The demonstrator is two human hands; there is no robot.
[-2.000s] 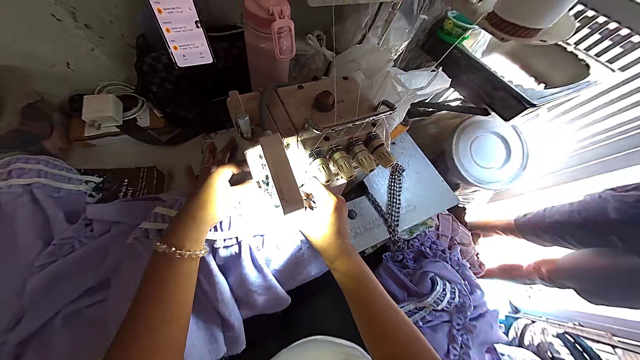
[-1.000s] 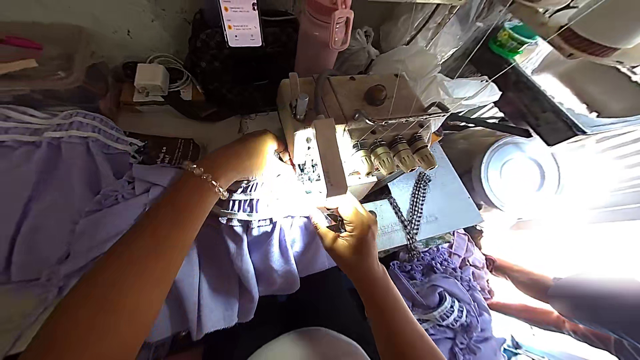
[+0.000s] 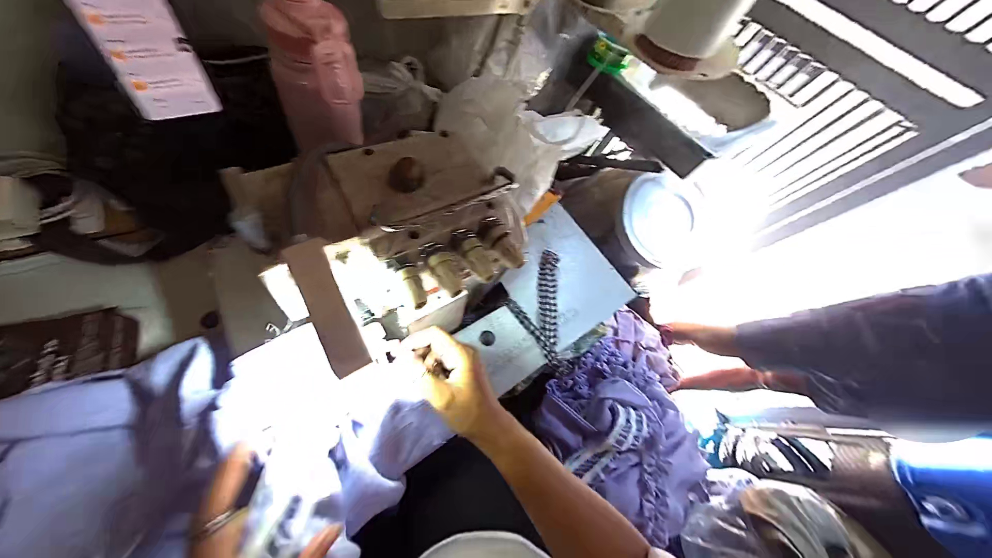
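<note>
An overlock sewing machine (image 3: 418, 186) with several tension dials (image 3: 457, 267) stands at the centre, its needle area glaring with light. My right hand (image 3: 449, 376) is beside the needle area, fingers curled over a small dark thing that I cannot identify. My left hand (image 3: 232, 496), blurred, is low at the left on the lavender fabric (image 3: 77, 442), with a whitish, overexposed part of the cloth between its fingers. That cloth runs up to the machine. A gathered lavender piece with striped trim (image 3: 620, 434) lies right of the machine, below a checkered strap (image 3: 547, 302).
A pink bottle (image 3: 318, 77) and a phone (image 3: 155, 58) are behind the machine, near plastic bags (image 3: 496, 124). A round white lid (image 3: 659, 219) is at the right. Another person's sleeved arms (image 3: 868, 356) reach in from the right. A thread cone (image 3: 690, 31) hangs above.
My left hand has moved away from the needle area, down towards the lower left with fabric. My right hand stays near the machine. The view has shifted.
</note>
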